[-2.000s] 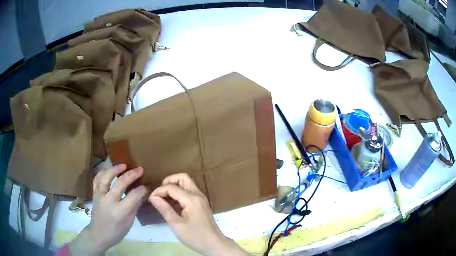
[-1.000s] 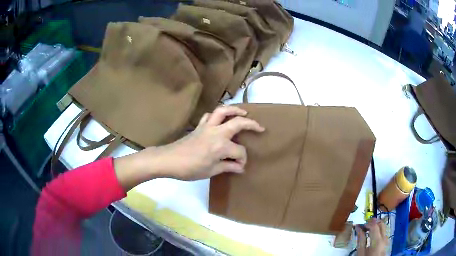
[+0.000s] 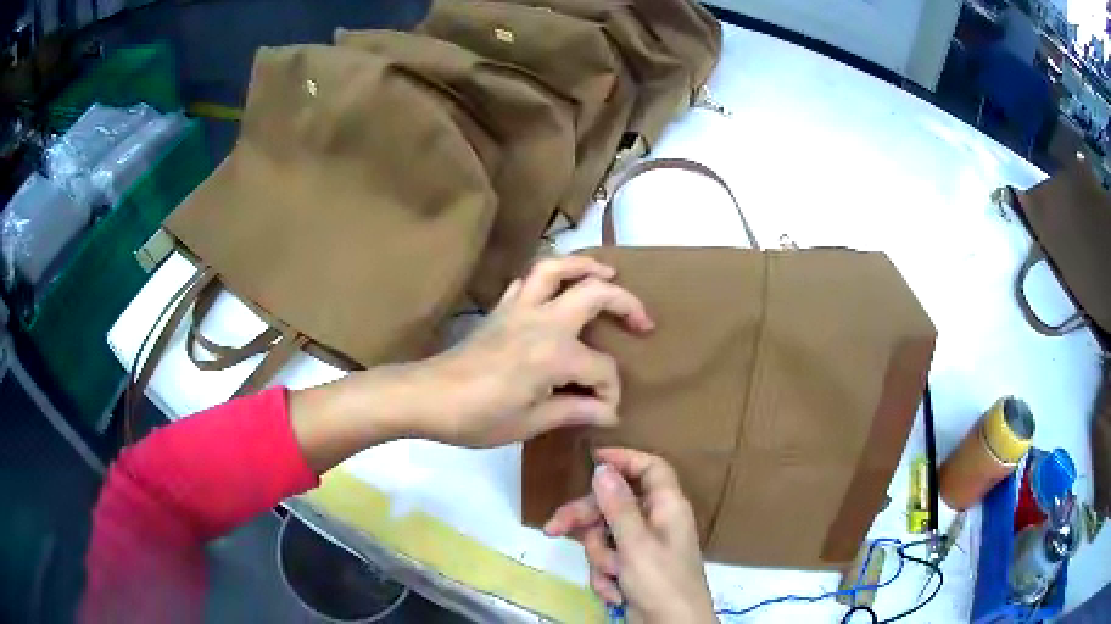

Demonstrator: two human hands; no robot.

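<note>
A brown tote bag (image 3: 810,390) lies flat on the white table, with a centre seam, a reddish-brown band at its right end and a loop handle at the top. My left hand (image 3: 542,354) rests on the bag's left end with bent, spread fingers. My right hand (image 3: 640,524) is closed around a small dark tool, probably thread snips, at the bag's lower left corner. The tool's tip points up between the fingers; most of it is hidden. A blue cord (image 3: 780,600) runs right from below this hand.
Brown bags (image 3: 366,207) overlap at the back left. At right are an orange bottle (image 3: 989,453), a blue tray (image 3: 993,549), a yellow tool (image 3: 919,494) and another bag (image 3: 1072,232). Green crates (image 3: 122,244) stand left, a bin (image 3: 335,573) below the edge.
The view has swung left. My left hand has moved from the near corner onto the bag's left end. My right hand went to the tools at right and is back at the bag with the dark tool.
</note>
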